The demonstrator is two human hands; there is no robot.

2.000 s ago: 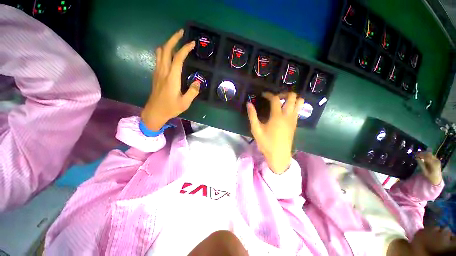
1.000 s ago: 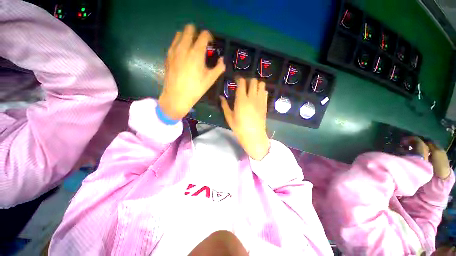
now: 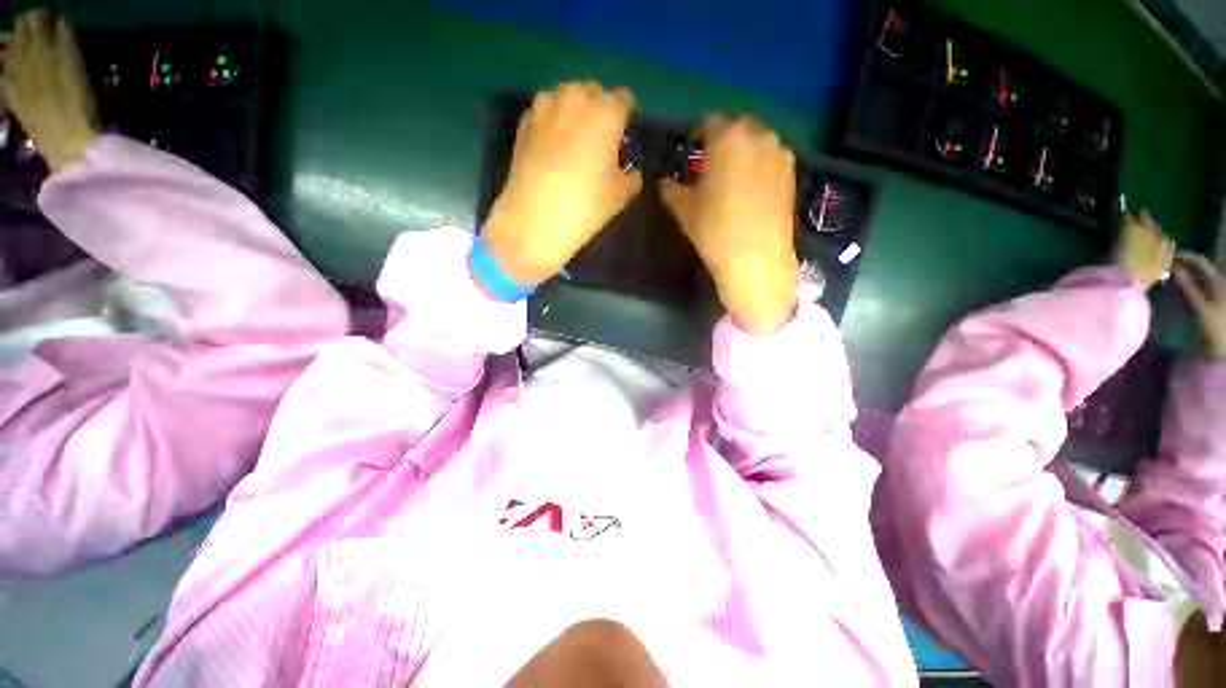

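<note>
A black parts tray (image 3: pixel 632 276) lies on the green mat in front of me. My left hand (image 3: pixel 562 175), with a blue wrist strap, is over its far left part, fingers curled. A lit watch body (image 3: pixel 629 151) shows beside its fingertips. My right hand (image 3: pixel 740 208) is over the far row, thumb and fingers beside a watch body with red marks (image 3: pixel 697 160). Whether either hand grips a unit is hidden. Another lit watch body (image 3: pixel 826 208) sits in the far row's right end. A white-lit one (image 3: pixel 809 281) is partly hidden by my right wrist.
A white label (image 3: pixel 848 251) is on the tray's right end. A filled tray (image 3: pixel 894 114) lies far right, beside a blue mat (image 3: pixel 645 40). Another tray (image 3: pixel 262 108) is at left, near a neighbour's hand (image 3: pixel 49 88). A right neighbour's sleeves and hands (image 3: pixel 1143 250) are close.
Both hands have moved to the tray's far row, my right hand up and right. The near row's middle, where a red-marked unit showed, now looks dark. The left neighbour's hand has come into view.
</note>
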